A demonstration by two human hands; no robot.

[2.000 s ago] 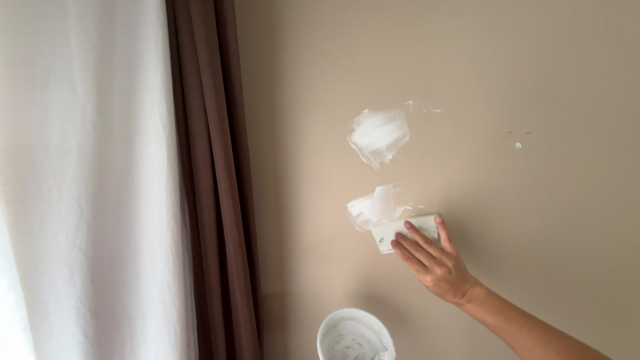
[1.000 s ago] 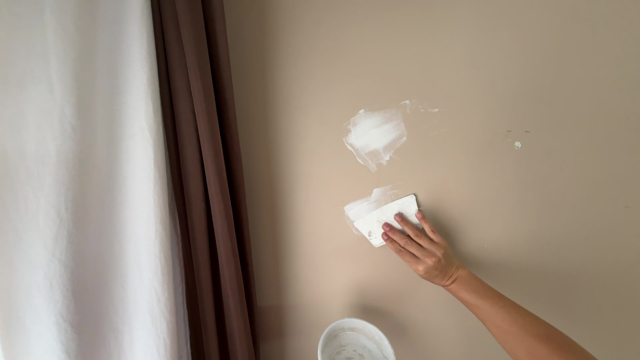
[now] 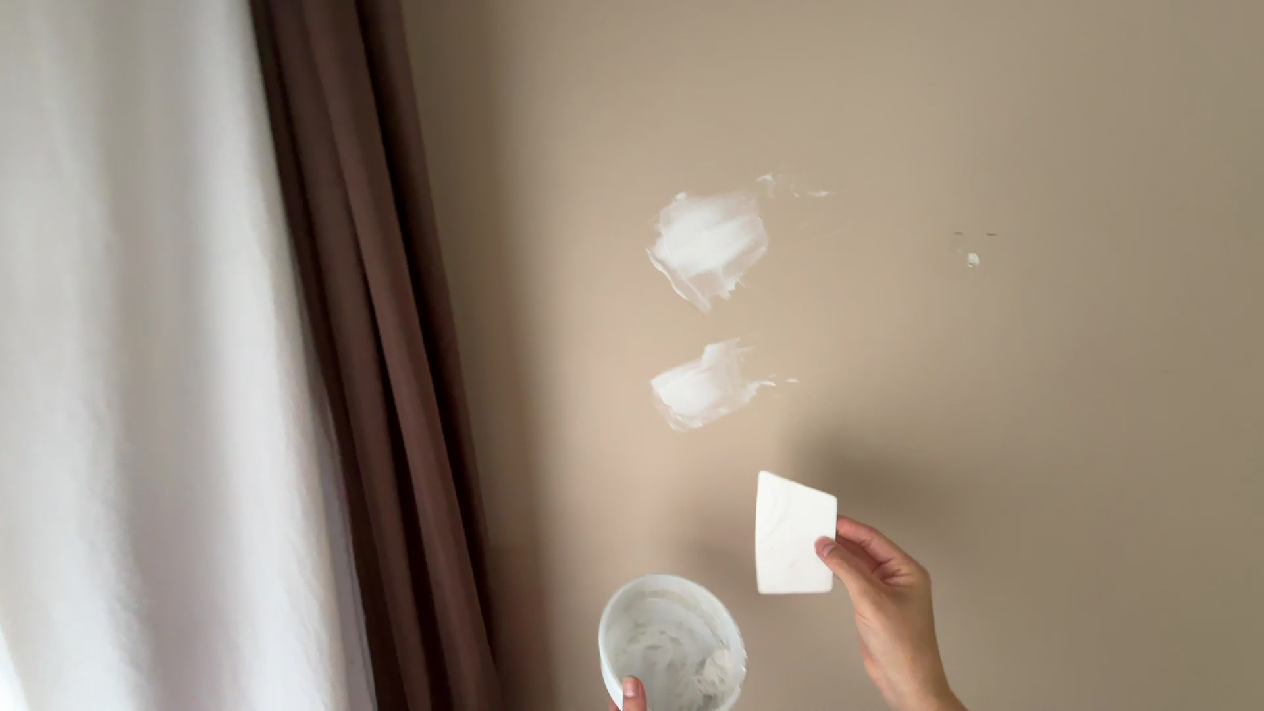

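Note:
My right hand [image 3: 884, 602] pinches a flat white scraper [image 3: 793, 538] between thumb and fingers, in front of the wall and below the white patches. At the bottom edge, my left hand [image 3: 632, 696] holds a white plastic tub [image 3: 610, 632]; only its thumb over the rim and a bit of a finger show. White filler is smeared inside the tub, with a lump at its lower right. On the beige wall [image 3: 1066, 444] are an upper patch of white filler [image 3: 709, 242] and a smaller one [image 3: 703, 387] beneath it.
A brown curtain [image 3: 380, 296] and a sheer white curtain [image 3: 148, 346] hang at the left. Small dark marks and a pale chipped spot [image 3: 973, 260] show on the wall to the right of the patches. Thin filler streaks [image 3: 795, 188] lie beside the upper patch.
My right hand has drawn the scraper off the lower patch, down and to the right, and turned it upright. The tub has come further into view, and my left thumb now shows.

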